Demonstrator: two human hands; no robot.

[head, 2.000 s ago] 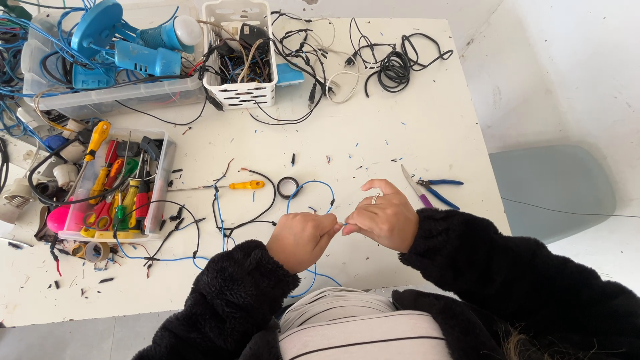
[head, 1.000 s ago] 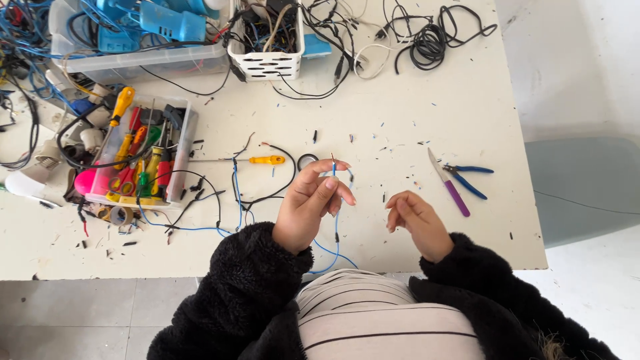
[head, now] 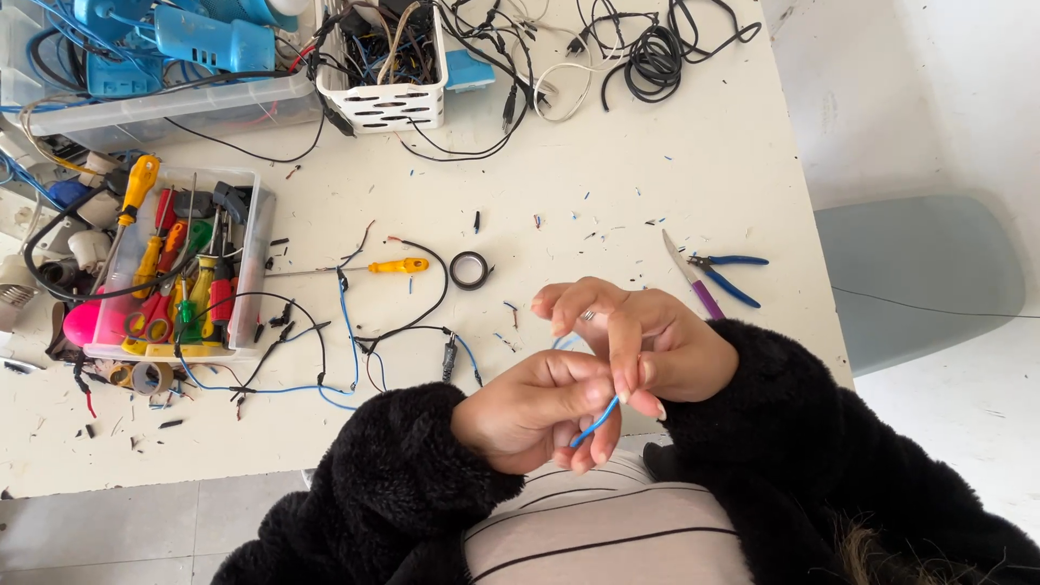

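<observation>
My left hand [head: 540, 410] pinches a blue insulated wire [head: 595, 422] between thumb and fingers. The thumb and forefinger of my right hand [head: 650, 345] meet the upper end of that wire, right beside the left fingertips; the wire's tip is hidden there. Joined blue and black wires [head: 353, 349] lie on the table to the left. A roll of black electrical tape [head: 469, 270] and a yellow-handled screwdriver [head: 398, 266] lie beyond my hands. Near my right sleeve are a purple-handled knife [head: 705, 299] and blue-handled pliers or cutters [head: 731, 280].
An open clear plastic box [head: 264, 203] of screwdrivers and scissors stands at left. Behind are a larger clear bin [head: 187, 110] with blue parts and a white basket [head: 382, 110] of wires. Black cable [head: 654, 65] lies coiled at the back. Wire scraps are scattered about.
My hands were apart one second ago, with the blue wire in the left; the right has come over to meet the left at the wire.
</observation>
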